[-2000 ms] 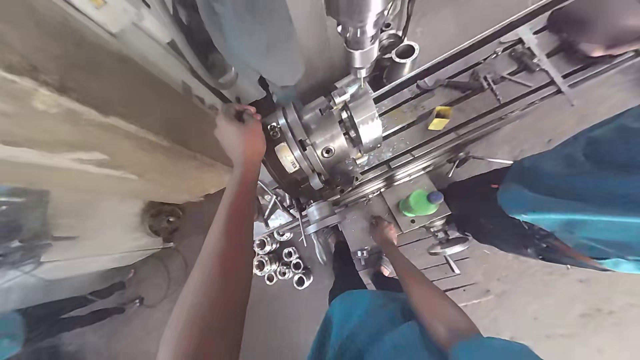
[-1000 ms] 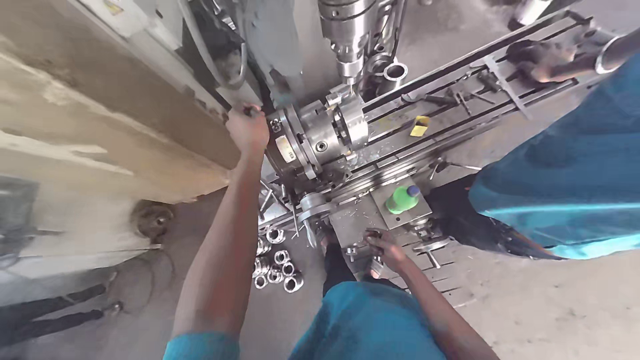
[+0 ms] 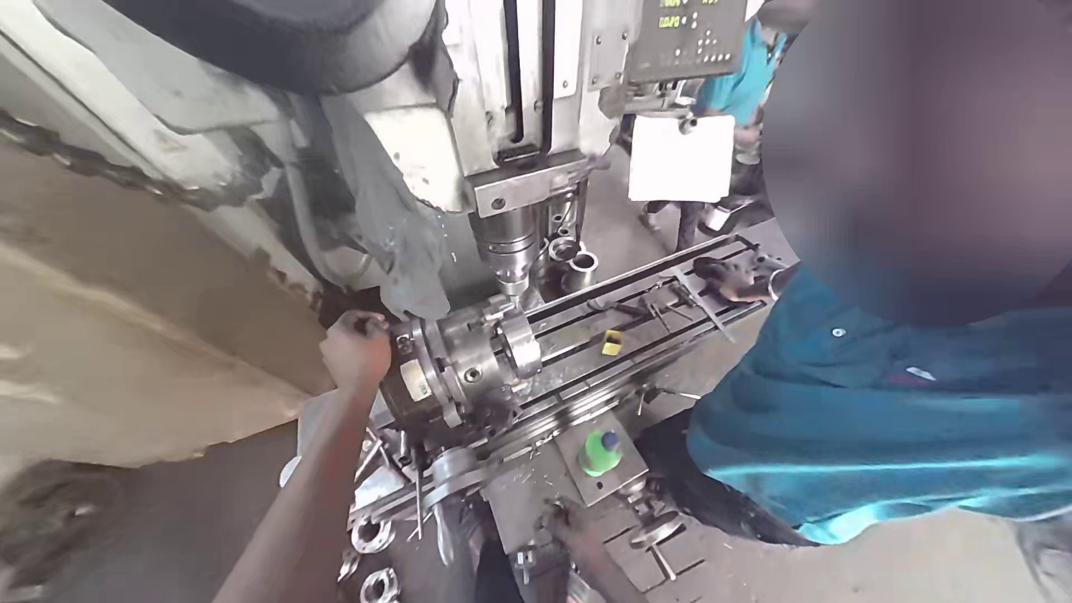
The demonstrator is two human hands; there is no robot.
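Observation:
My left hand (image 3: 358, 347) is closed around a dark knob or crank at the left end of the dividing head (image 3: 435, 377), a round metal unit on the milling machine's table. A chuck holds a metal ring-shaped workpiece (image 3: 523, 343) at its right side. Above the workpiece, the machine's spindle (image 3: 507, 243) points down with a tool close to it. My right hand (image 3: 556, 523) rests low over the machine's knee, near a small metal handle (image 3: 524, 559); it is blurred, and its grip is unclear. A green bottle with a blue cap (image 3: 600, 453) stands just above it.
A yellow block (image 3: 613, 342) and several tools (image 3: 662, 303) lie on the slotted table (image 3: 578, 335). A co-worker in a teal shirt (image 3: 871, 419) stands at the right, one hand (image 3: 733, 279) on the table's far end. Machined rings (image 3: 373, 534) lie at lower left; a handwheel (image 3: 656, 530) projects below the bottle.
The view has tilted up, bringing in the machine's column and display. My left hand stays at the left end of the dividing head.

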